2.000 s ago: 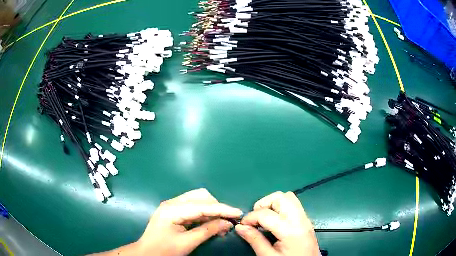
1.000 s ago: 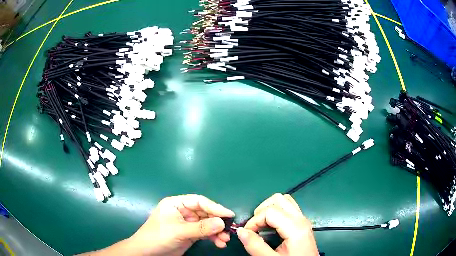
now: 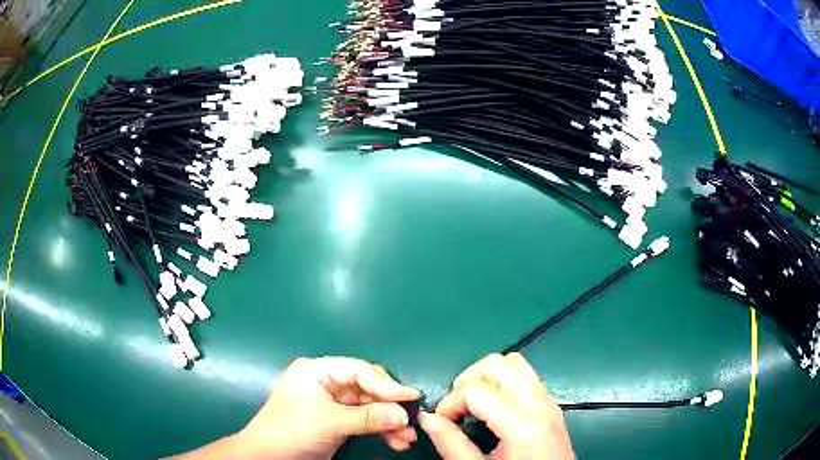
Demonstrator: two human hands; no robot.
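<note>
My left hand (image 3: 337, 404) pinches a small black connector housing (image 3: 413, 411) between thumb and fingertips, low in the middle of the view. My right hand (image 3: 503, 409) touches it from the right, its fingers closed on the wire ends of a harness. Two black sleeved branches come out past my right hand. The upper branch (image 3: 575, 306) slants up right to a white plug (image 3: 659, 245). The lower branch (image 3: 629, 406) runs right to another white plug (image 3: 713, 397). The exact joint between wires and connector is hidden by my fingers.
A large pile of sleeved leads (image 3: 512, 81) lies at the top centre. A fanned pile of harnesses (image 3: 162, 153) lies left, with white plugs facing right. A dark tangled pile (image 3: 755, 243) lies right. A blue plastic bin (image 3: 773, 45) stands upper right on the green bench (image 3: 405, 260).
The upper branch has swung down and left since the first frame. My left fingers have shifted, showing the black connector. My right hand stays against it.
</note>
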